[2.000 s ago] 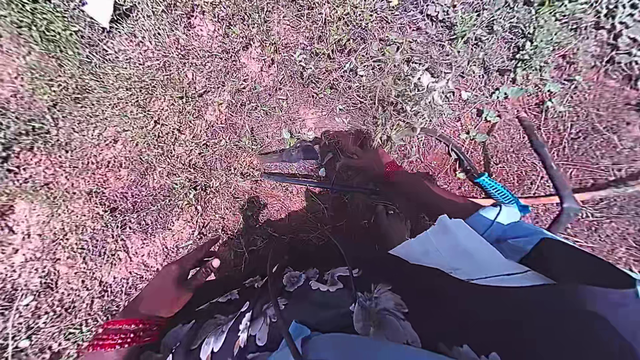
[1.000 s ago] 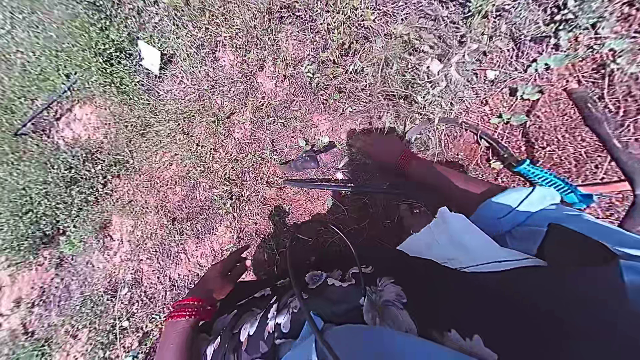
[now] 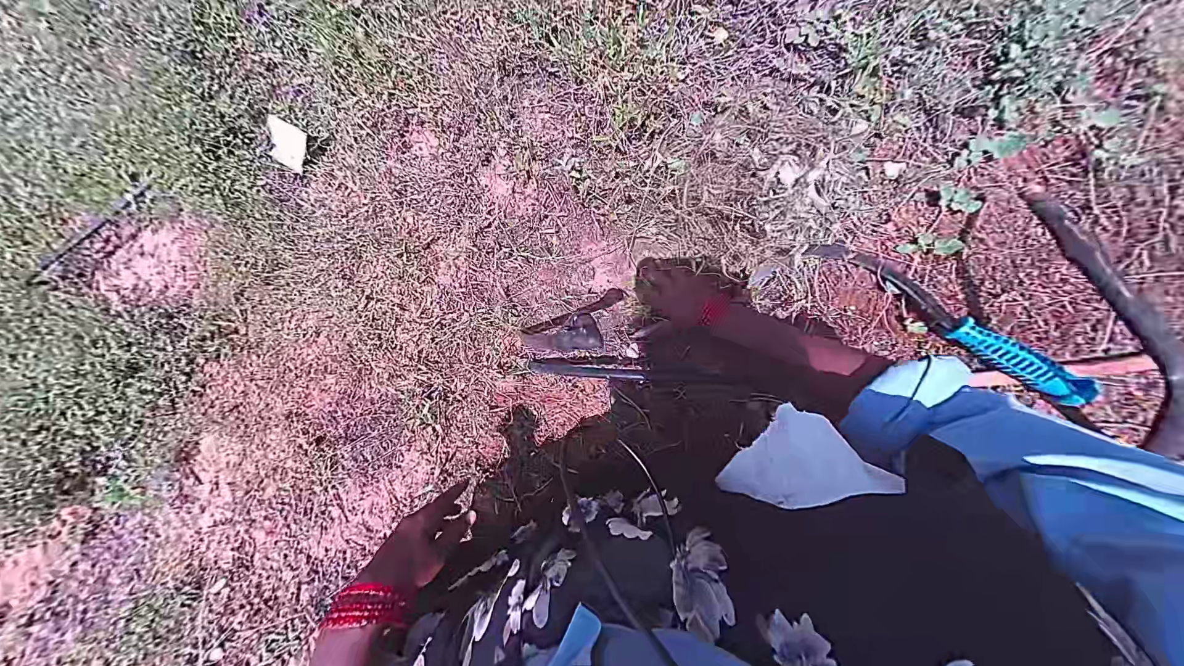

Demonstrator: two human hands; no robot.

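My left hand (image 3: pixel 430 536), with red bangles at the wrist, is at the lower left beside a black floral cloth (image 3: pixel 703 578). Its fingers are apart and nothing shows in them. In shadow near the middle, my right hand (image 3: pixel 677 291) is low over the soil; its fingers are too dark to tell whether they hold anything. Left of and below it lie a small dark flat piece (image 3: pixel 578 335) and a long narrow dark bar (image 3: pixel 587 371). A sickle with a teal-wrapped handle (image 3: pixel 1022 361) lies to the right, its curved blade towards my right hand.
A thick dark branch (image 3: pixel 1110 282) lies at the right. A white sheet-like piece (image 3: pixel 803 462) rests on the dark cloth. Another pale piece (image 3: pixel 287 143) and a dark stick (image 3: pixel 92 231) lie on the grass at the upper left. Dry grass and reddish soil surround them.
My right hand is now higher relative to the dark bar than it was two seconds ago. My left hand stays beside the floral cloth with its fingers apart. The view has shifted.
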